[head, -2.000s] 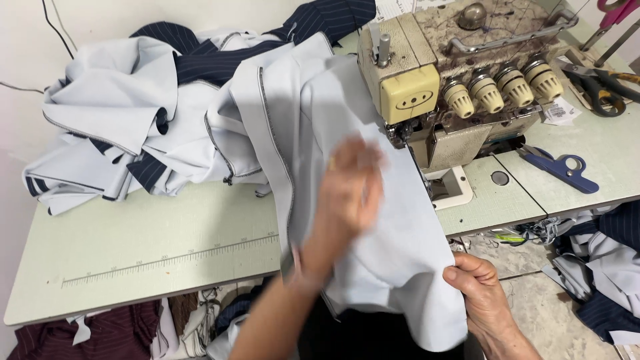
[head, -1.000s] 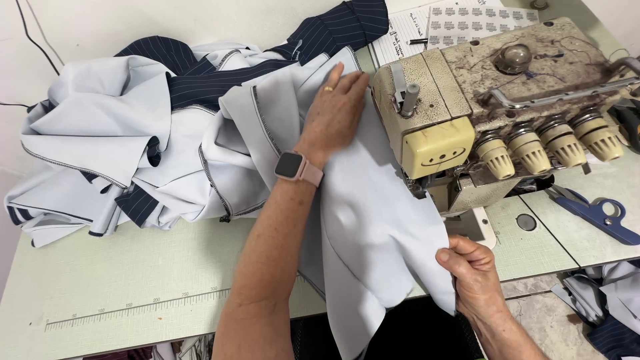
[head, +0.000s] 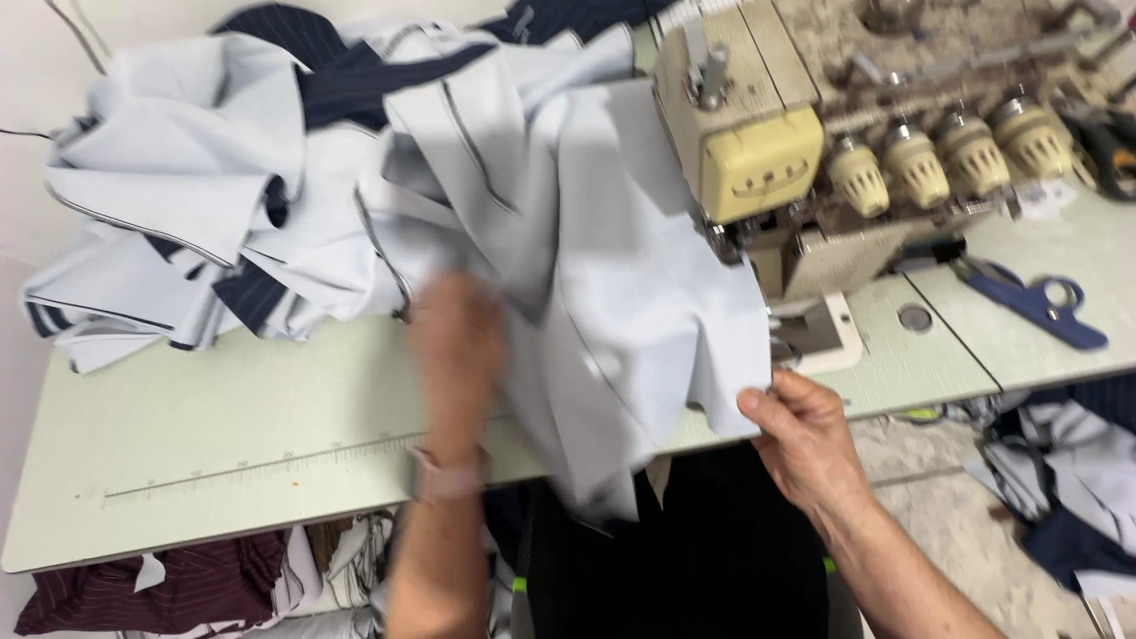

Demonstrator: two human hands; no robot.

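Note:
A light grey-blue fabric piece (head: 648, 293) lies across the table beside the overlock sewing machine (head: 763, 160), its right edge close to the needle area. My right hand (head: 799, 435) pinches that edge between thumb and fingers, just below the machine's throat plate. Blurred by motion, my left hand (head: 457, 346) is at the left side of the fabric; whether it touches the cloth cannot be made out. Behind it, a heap of light cloth with dark pinstriped parts (head: 177, 160) covers the table's back left.
Blue-handled thread snips (head: 1034, 302) lie right of the machine, with black-handled scissors (head: 1105, 146) farther back. A printed ruler scale (head: 240, 466) runs along the table (head: 204, 399) near its front edge. Folded maroon cloth (head: 195, 577) is below at left, more fabric (head: 1074, 470) below at right.
My left hand has come off the upper part of the fabric and moved left and toward me. My right hand keeps its pinch on the edge.

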